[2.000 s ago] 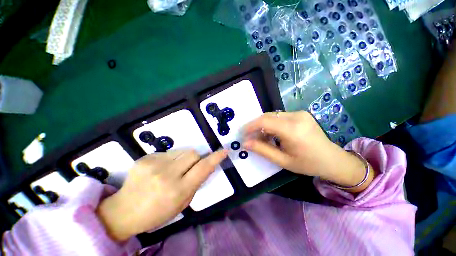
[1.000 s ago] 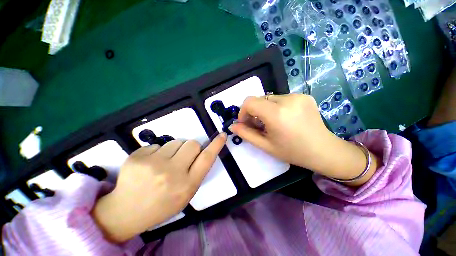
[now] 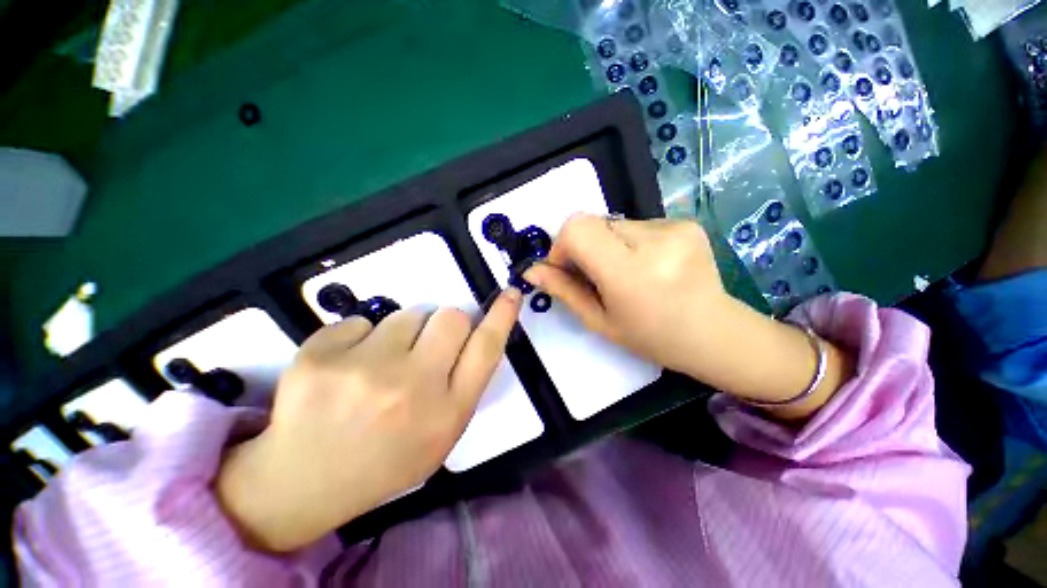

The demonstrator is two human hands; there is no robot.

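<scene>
A white phone back cover (image 3: 597, 368) lies in the right-end slot of the black carrier tray (image 3: 379, 226). Its black camera bracket (image 3: 497, 230) is at the upper left corner. My right hand (image 3: 643, 276) has thumb and index finger pinched at the bracket's lower lobe; a small dark part, likely a lens ring, is partly hidden between the fingertips. One loose lens ring (image 3: 541, 303) lies on the cover just below. My left hand (image 3: 367, 402) lies over the neighbouring cover, its index fingertip touching the bracket's lower end; it seems to hold nothing.
Lens sheets (image 3: 792, 138) with rows of black rings lie behind and right of the tray. A lens ring (image 3: 249, 114) is on the green mat. A translucent white bottle (image 3: 40, 195) and white wiping piece (image 3: 71, 322) are at left. A person's blue sleeve (image 3: 1010, 345) is at right.
My right hand has moved up the cover to the bracket's lower lobe with one of the two loose rings. My left index fingertip has moved up beside it. One loose ring remains on the cover.
</scene>
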